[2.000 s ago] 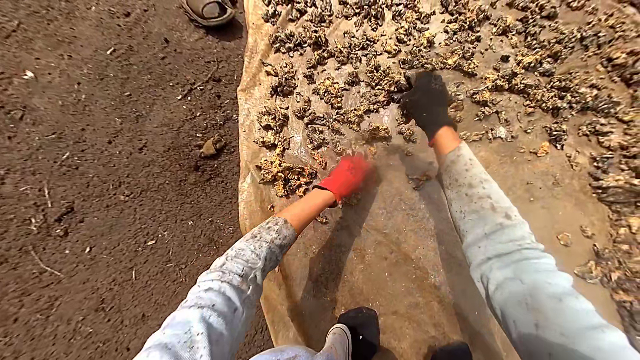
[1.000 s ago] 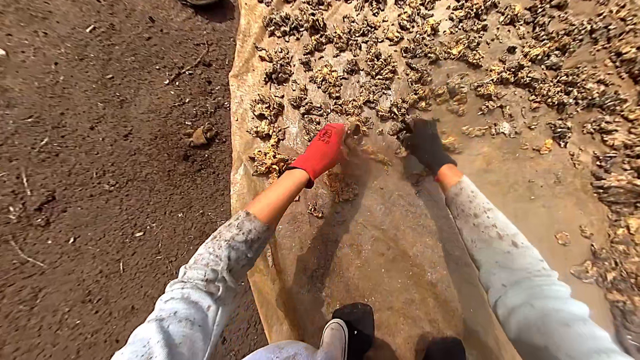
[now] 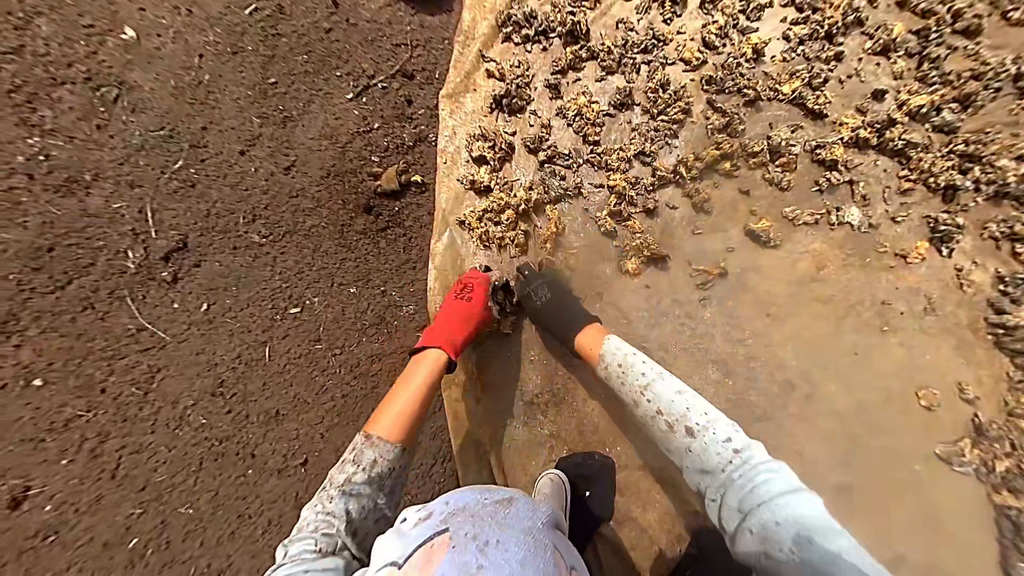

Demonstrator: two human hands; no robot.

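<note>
My left hand [image 3: 464, 310], in a red glove with a dark cuff, is at the sheet's left edge, its fingers against a dark, shrivelled clump [image 3: 504, 302]. On the clump's other side, my right hand [image 3: 552, 301] in a dark grey glove has its fingers curled towards it; whether it grips the clump is unclear. Both hands are low over a wet, brownish plastic sheet [image 3: 768, 352]. Just beyond them lies a yellow-brown clump of dried plant-like material [image 3: 498, 220], and many similar clumps [image 3: 664, 104] spread across the sheet's far part. Their exact kind cannot be told.
Bare brown soil [image 3: 224, 320] with twigs borders the sheet on the left. A small brown lump [image 3: 392, 179] lies on it near the sheet. My shoe [image 3: 554, 492] is on the sheet at the bottom. More dark material [image 3: 992, 452] lines the right side.
My hands have come together at the sheet's left side; my right hand has moved left and nearer to me from among the clumps. A dark clump is now between them.
</note>
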